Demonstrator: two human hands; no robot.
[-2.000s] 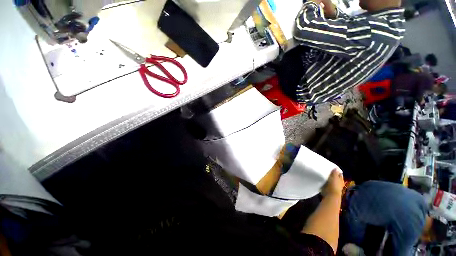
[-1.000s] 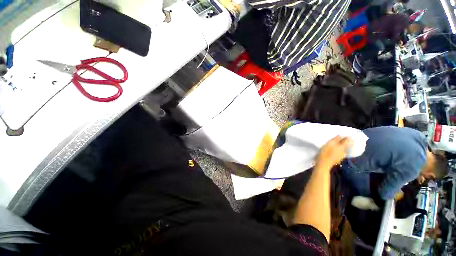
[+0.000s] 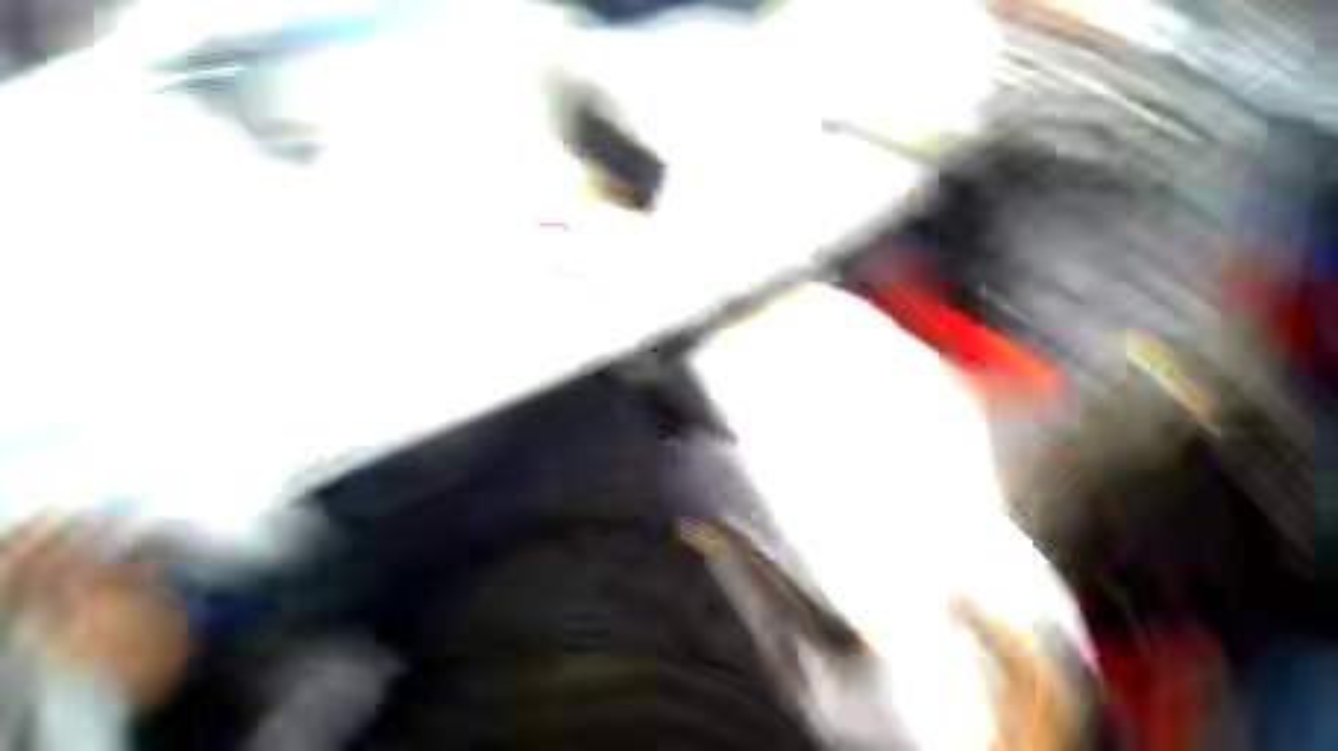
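Observation:
The frame is strongly blurred. White cloth panels (image 3: 880, 455) lie in a pile beside the table, at the right of centre. My right hand (image 3: 1020, 682) is a blurred skin-coloured shape at the pile's lower end, over the white cloth; its fingers and any grip cannot be made out. My left hand (image 3: 118, 616) shows blurred at the lower left, beside pale and dark blue material; whether it holds any is unclear.
The white sewing table (image 3: 411, 308) fills the upper left, its edge running diagonally. A dark object, probably the phone (image 3: 616, 154), lies on it. A red object (image 3: 969, 338) stands beyond the pile. A blurred striped garment shows at the upper right.
The view has swung and blurred; table and phone appear farther right. My left hand has come into view at the lower left. My right hand appears lower in the picture.

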